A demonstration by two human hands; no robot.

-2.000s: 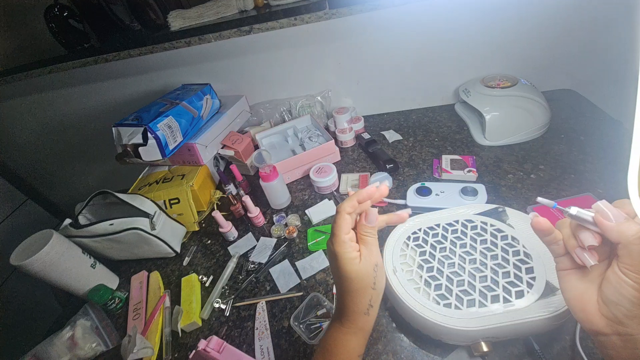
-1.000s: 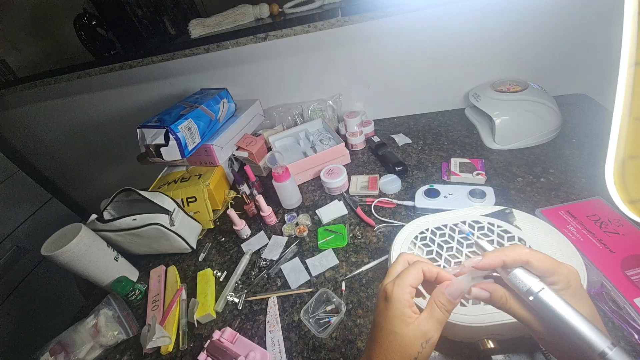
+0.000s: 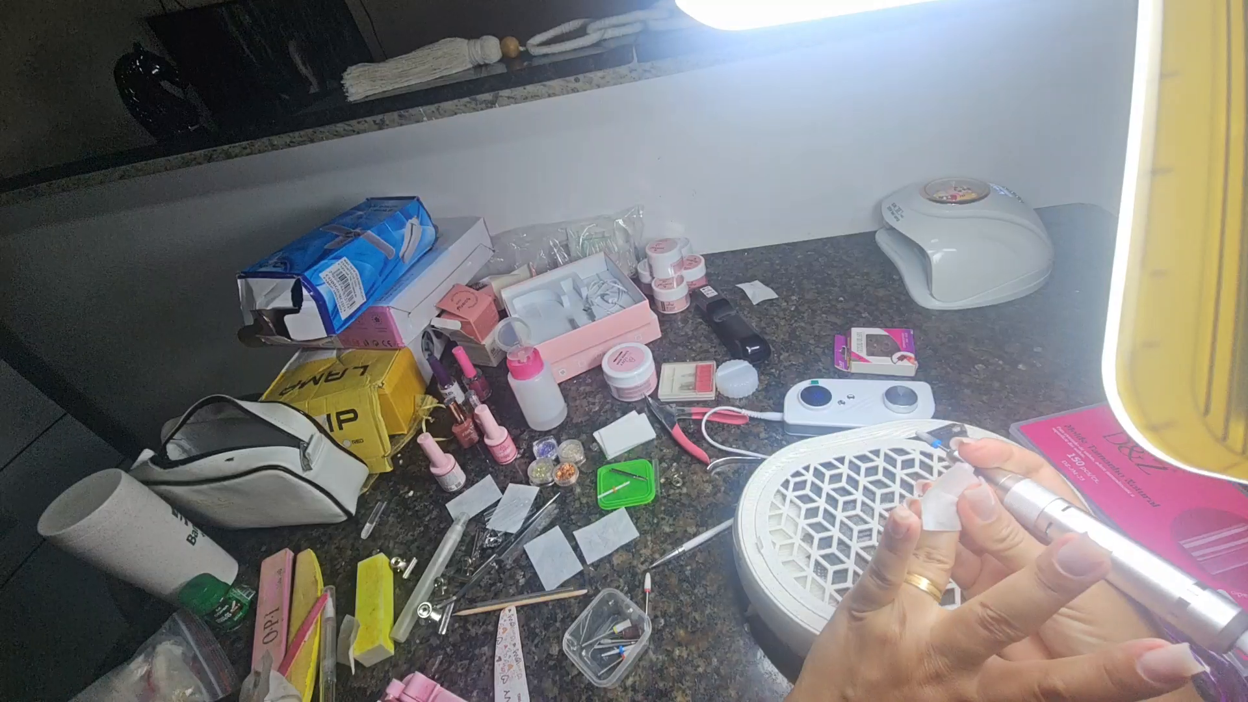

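My left hand (image 3: pixel 926 634) is spread, back upward, over the lower right of the white nail dust collector (image 3: pixel 770 507). A gold ring is on one finger. A small white wipe (image 3: pixel 944 499) covers that finger's tip. My right hand (image 3: pixel 1063 585), partly behind the left, pinches the wipe against the fingertip. It also holds a silver nail drill handpiece (image 3: pixel 1092 536), whose blue-banded bit (image 3: pixel 938 444) points left above the collector's grille. More white wipes (image 3: pixel 553 558) lie on the dark stone counter near a green lidded case (image 3: pixel 626 485).
A white nail lamp (image 3: pixel 965 244) stands at the back right. A lit ring lamp (image 3: pixel 1121 322) hangs close on the right. Red-handled nippers (image 3: pixel 680 434), a white control unit (image 3: pixel 858 405), a bit box (image 3: pixel 606 639), polish bottles (image 3: pixel 495 436) and a pump bottle (image 3: pixel 536 395) crowd the counter.
My hands were apart two seconds ago and came together over the dust collector. Since one second ago, my left hand has spread its fingers, with the wipe now on one fingertip.
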